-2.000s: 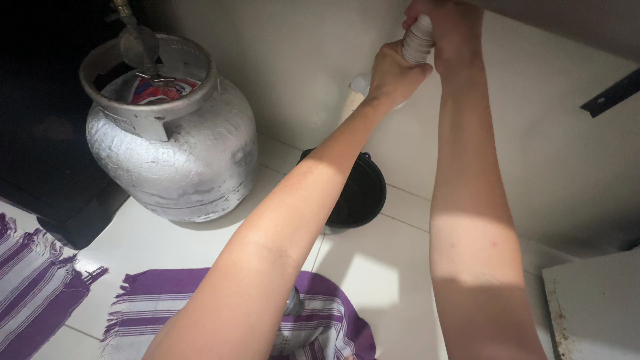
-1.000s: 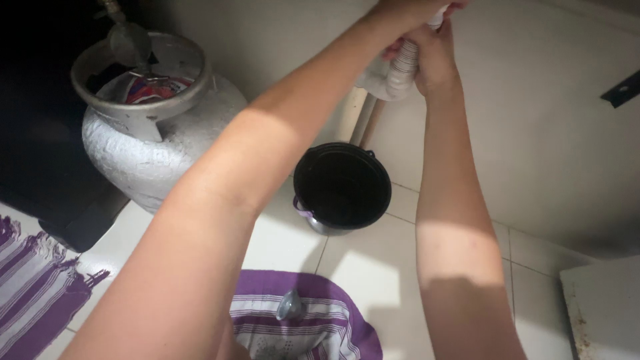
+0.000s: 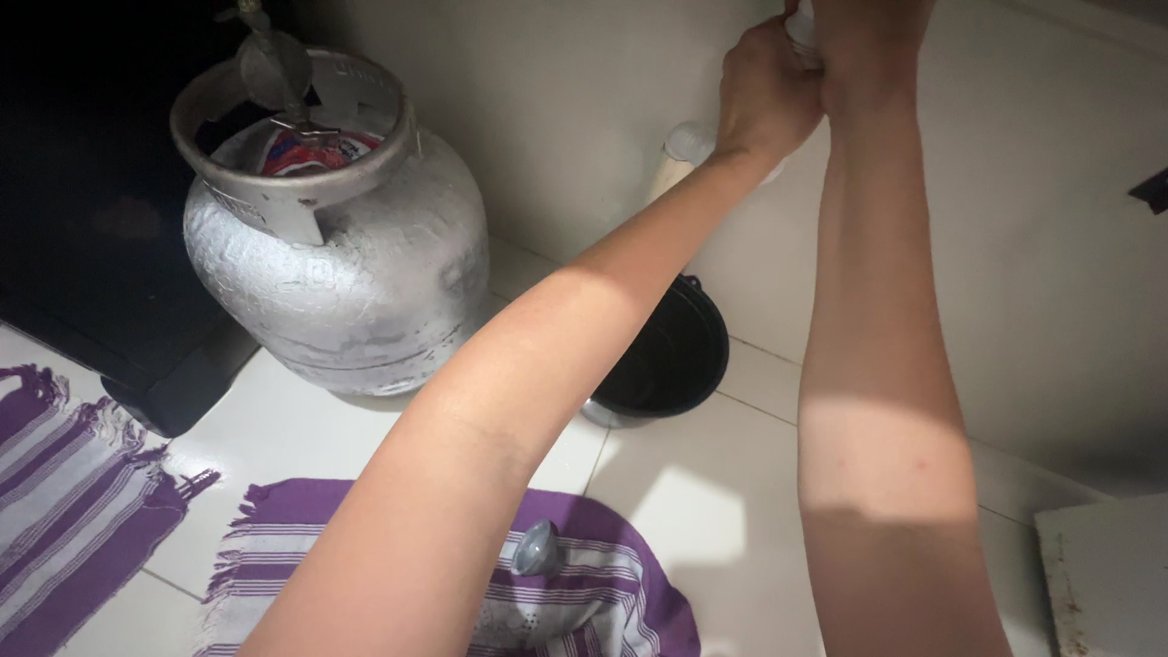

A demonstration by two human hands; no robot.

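My left hand (image 3: 766, 91) is closed around a white corrugated drain hose (image 3: 803, 36) near the top edge of the view. Just above and to its right, my right hand (image 3: 867, 46) is at the upper end of the same hose; its fingers are mostly cut off by the frame. The hose's lower bend (image 3: 691, 141) shows left of my left wrist, by a pale pipe (image 3: 669, 176) at the wall. Below, a black bucket (image 3: 675, 351) stands on the tiled floor, partly hidden by my left forearm.
A silver gas cylinder (image 3: 365, 274) with a regulator (image 3: 274, 71) stands at the left, beside a black appliance (image 3: 109, 210). Purple and white striped rugs (image 3: 602, 511) lie on the floor, one with a grey rounded object (image 3: 537, 547) on it. A white panel (image 3: 1109, 575) is at lower right.
My left forearm has shifted; it crossed beside the bucket a second ago and now covers part of it. The hands have changed their hold around the hose.
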